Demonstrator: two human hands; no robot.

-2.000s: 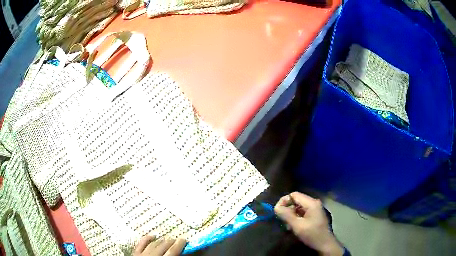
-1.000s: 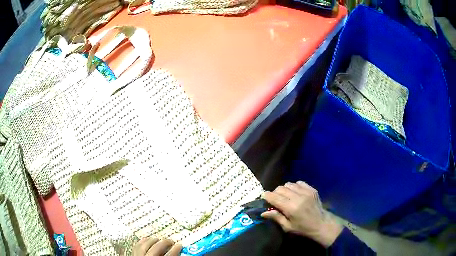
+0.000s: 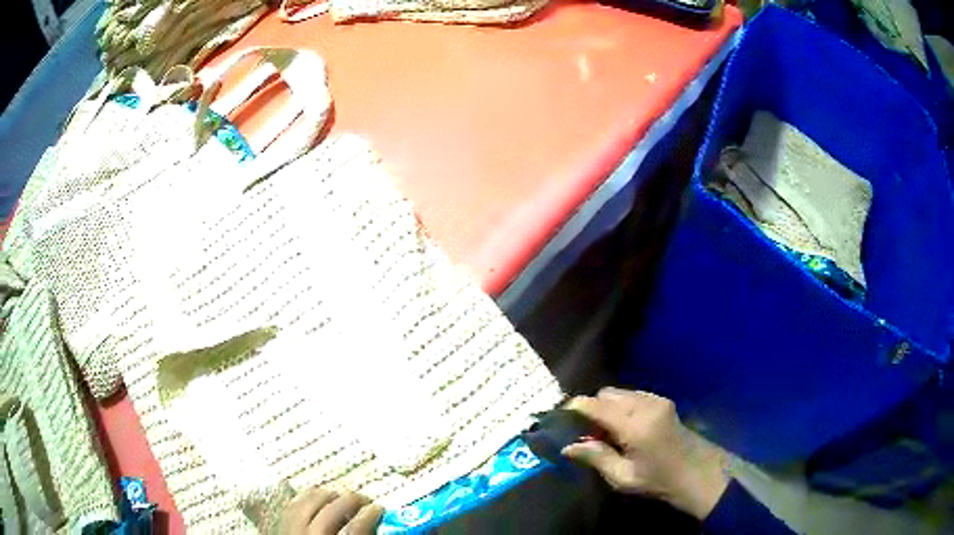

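A cream ribbed tote bag (image 3: 450, 345) lies flat on the table with its mouth toward me, its turquoise patterned lining (image 3: 471, 489) showing along the near edge. My right hand (image 3: 638, 444) is at the bag's near right corner, thumb and fingers closed on a dark piece at the end of the lining edge. I cannot tell whether that is cloth or a tool. My left hand (image 3: 333, 512) is cut off by the bottom edge, its fingers resting at the bag's mouth left of the lining; its grip is hidden.
More cream bags (image 3: 84, 209) lie on the left, with a pile (image 3: 167, 31) at the far left. The red-orange table (image 3: 492, 125) has its edge on the right. A deep blue bin (image 3: 774, 345) beside it holds a folded bag (image 3: 811, 193). A dark tray (image 3: 685, 6) sits at the far table corner.
My right hand has moved from beside the corner onto the bag's mouth edge and closed there. My left hand has stayed nearly in place. The view has shifted slightly.
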